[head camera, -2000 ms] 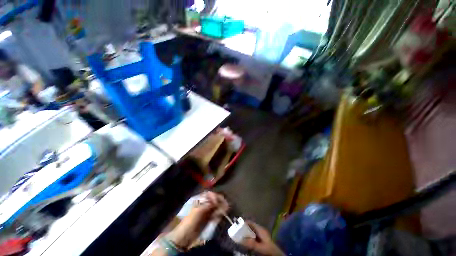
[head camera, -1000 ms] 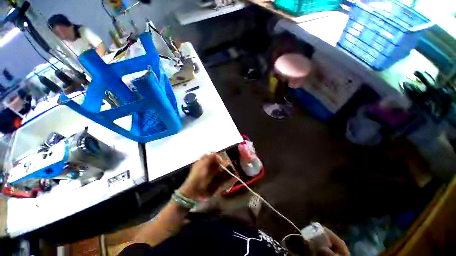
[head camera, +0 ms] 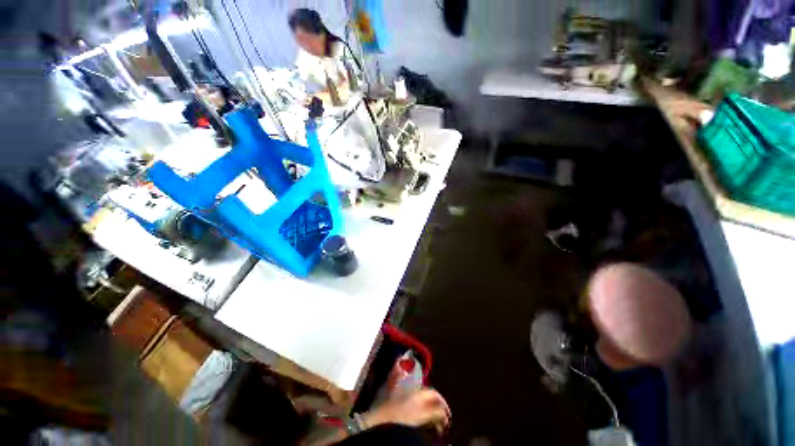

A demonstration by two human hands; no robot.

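My left hand (head camera: 423, 409) is low in the centre, blurred, past the corner of the white table, with its fingers curled. Whether it holds anything cannot be made out. My right hand is not visible. A thin white cord (head camera: 597, 383) curves down at the lower right to a small white block (head camera: 610, 436), cut off by the bottom edge. It looks like the charger plug and cable, but what holds it is not shown.
An upturned blue plastic stool (head camera: 261, 196) and a dark mug (head camera: 338, 256) stand on the white table (head camera: 305, 318). A red-rimmed container (head camera: 414, 344) is below its corner. A pink round stool (head camera: 639, 312) and green crate (head camera: 754, 152) are right. A person (head camera: 321, 57) sits behind the machines.
The view has swung left and up toward the far machines. My right hand has left the picture. My left hand now shows lower, and the cord stretched between both hands no longer shows there.
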